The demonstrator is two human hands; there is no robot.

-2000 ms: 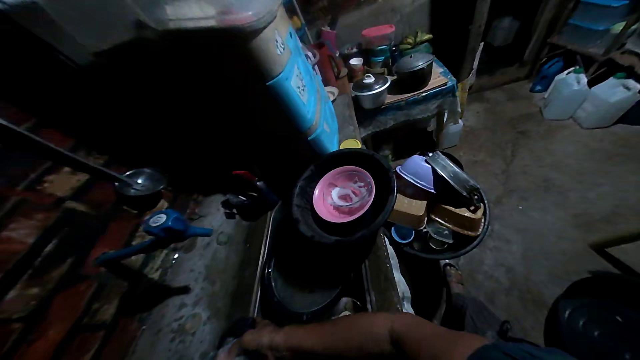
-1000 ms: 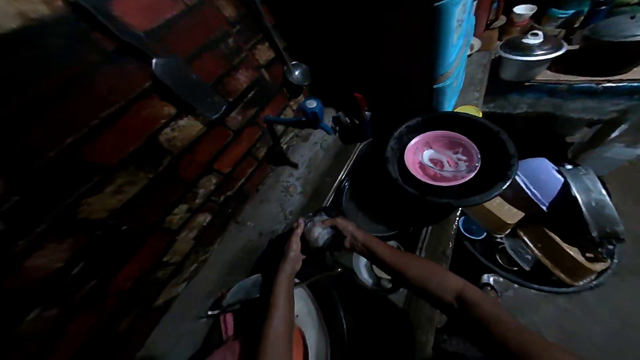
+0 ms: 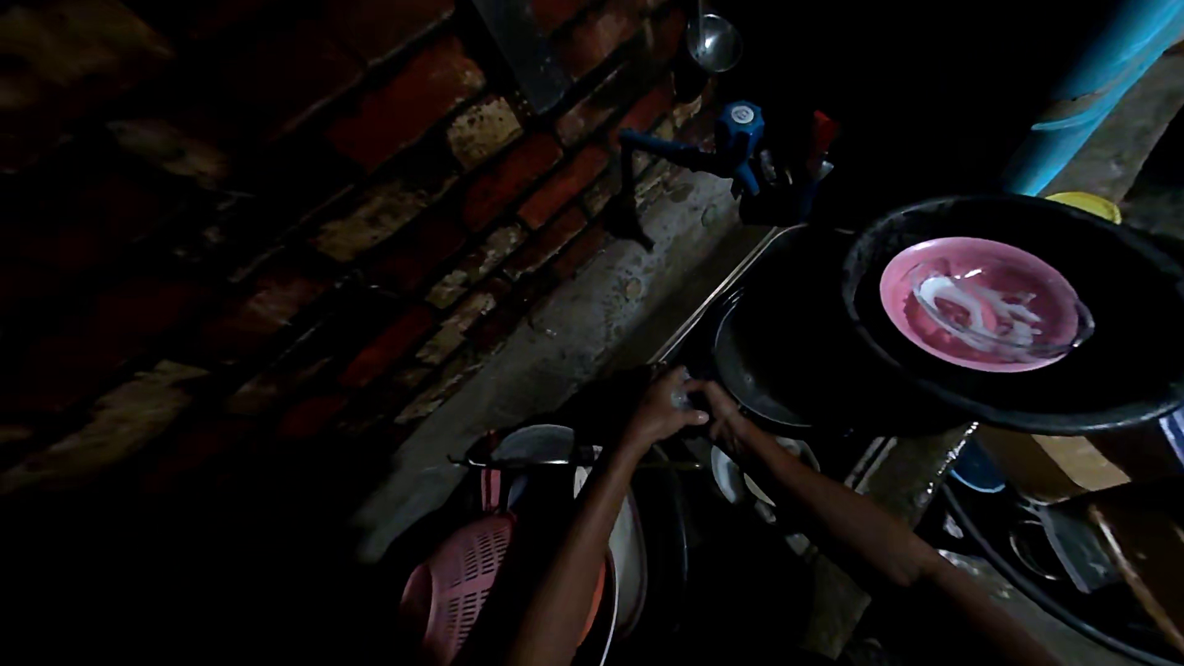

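Note:
My left hand (image 3: pixel 664 409) and my right hand (image 3: pixel 723 413) meet over the dark sink area, with a small, pale, shiny thing (image 3: pixel 683 398) between them, too dim to name. The fingers of both hands curl around it. Below and to the left of my hands are a pink plastic colander (image 3: pixel 467 578) and several dishes. Just right of my right hand is a stack of cups or bowls (image 3: pixel 731 472). Farther right, a pink bowl (image 3: pixel 980 305) with whitish, sudsy liquid and a clear rim-like piece rests in a large black basin (image 3: pixel 869 324).
A blue faucet (image 3: pixel 740 139) stands by the brick wall (image 3: pixel 398 213), where a metal ladle (image 3: pixel 714 44) hangs. A concrete ledge (image 3: pixel 564 342) runs along the wall. At the lower right, a dark tub (image 3: pixel 1027 615) holds brown containers and other ware. A yellow lid-like thing (image 3: pixel 1087 205) lies behind the basin.
My hands have stayed together around the small thing since one second ago. Two seconds ago one forearm reached across the bottom of the view. The view has swung toward the brick wall.

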